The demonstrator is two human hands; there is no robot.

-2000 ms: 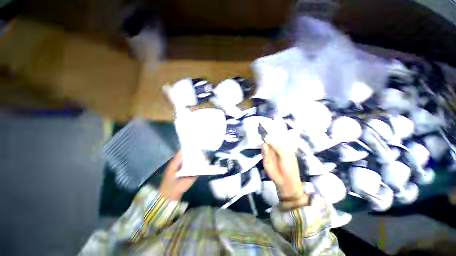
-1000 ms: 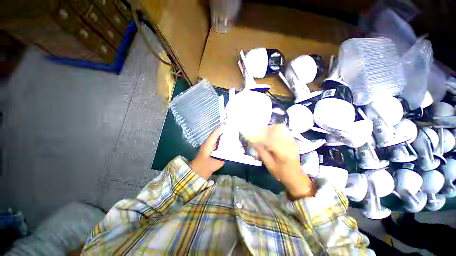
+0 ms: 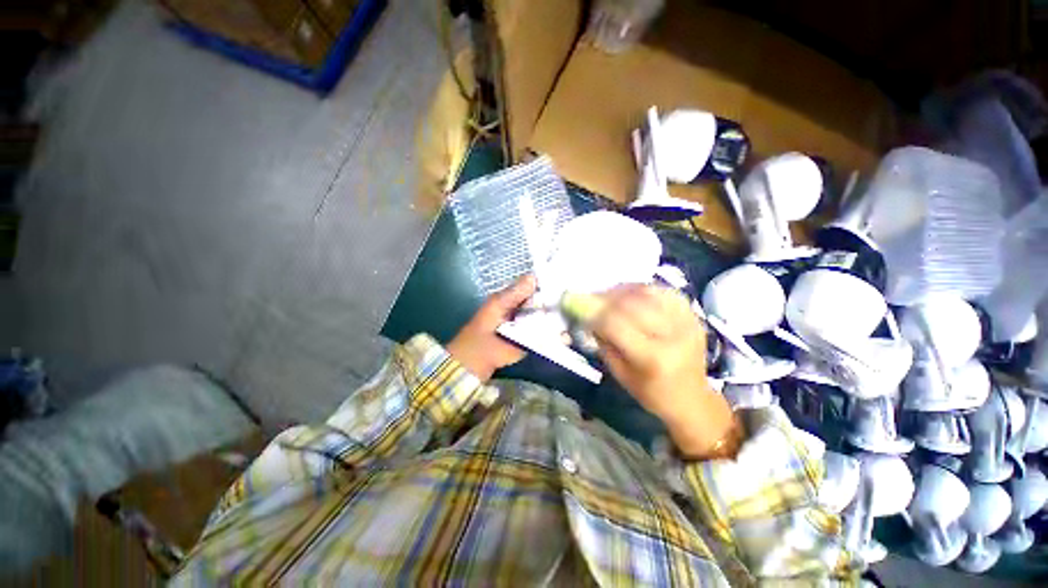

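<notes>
A white security camera [image 3: 606, 255] with a rounded shell is in front of my chest, tilted, its flat base towards me. My left hand [image 3: 492, 333] grips its base and arm from the left side. My right hand [image 3: 657, 345] is at the camera's near right side, its fingers closed around a small yellow-green-tipped hand tool [image 3: 583, 307]. The tip points at the camera's arm below the shell. The camera's front is mostly hidden behind the right hand.
A ribbed clear plastic bag stack [image 3: 506, 224] lies on the green mat [image 3: 428, 301] behind the left hand. Several white cameras [image 3: 742, 299] stand to the right. Two stand on the brown cardboard [image 3: 598, 103] behind. More frosted bags [image 3: 933, 224] are at the right. A person's grey-clad leg [image 3: 126, 442] shows lower left.
The view has turned, so the bench shifts right and tilts. The held camera stays between my hands and tips more. The yellow-green tool tip now shows clearly in my right fingers.
</notes>
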